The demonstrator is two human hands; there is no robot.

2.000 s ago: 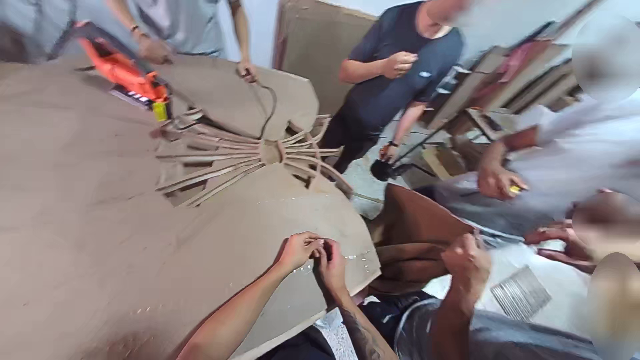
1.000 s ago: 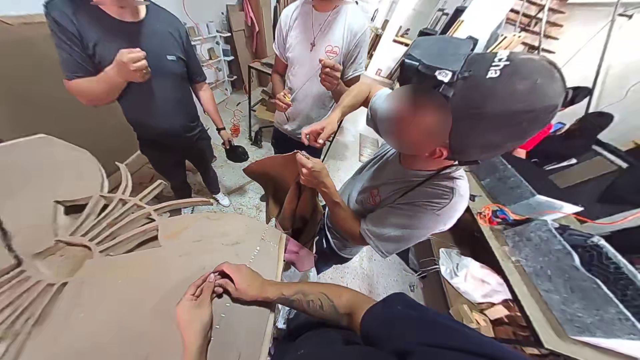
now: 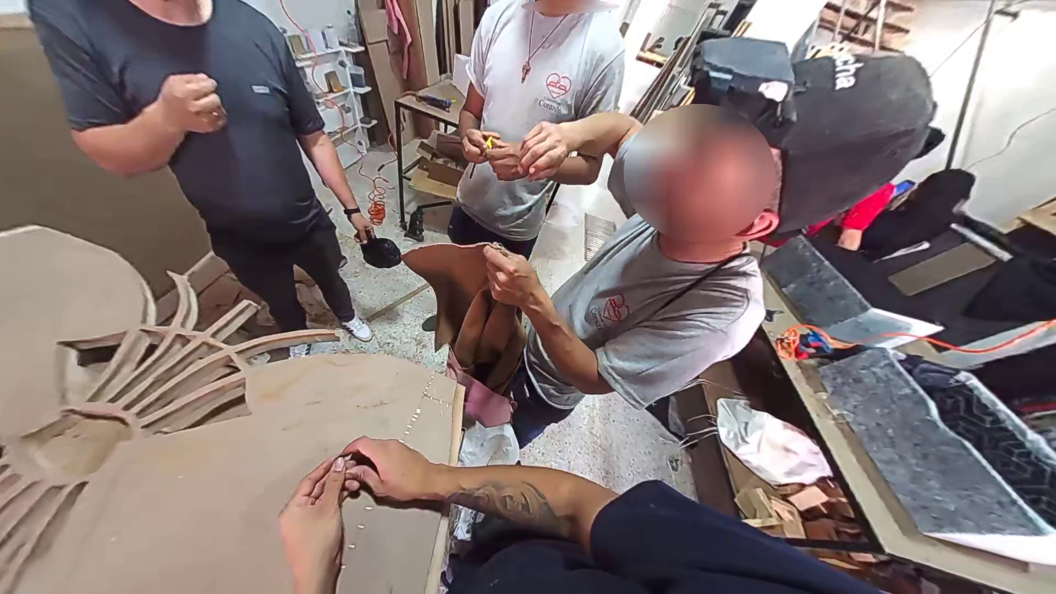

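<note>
My left hand (image 3: 313, 518) and my right hand (image 3: 394, 470) meet at the fingertips just above the large brown board (image 3: 198, 487). A small dark thing may be pinched between them; it is too small to tell. Small pale bits (image 3: 410, 422) lie in a line on the board near its right edge, some just past my hands. To the left, curved strips of board (image 3: 177, 371) fan out from a round hub (image 3: 78, 445).
A person in a cap (image 3: 660, 313) stands close at right, holding brown cloth (image 3: 478, 322). Two more people stand beyond the board, in a dark shirt (image 3: 239, 107) and a light shirt (image 3: 503, 198). At right is a bench with grey panels (image 3: 916, 462), above offcuts (image 3: 808, 503).
The view has swung far to the right since the first frame. My hands stay together over the board throughout. The capped person's raised hand now meets the light-shirted person's hands.
</note>
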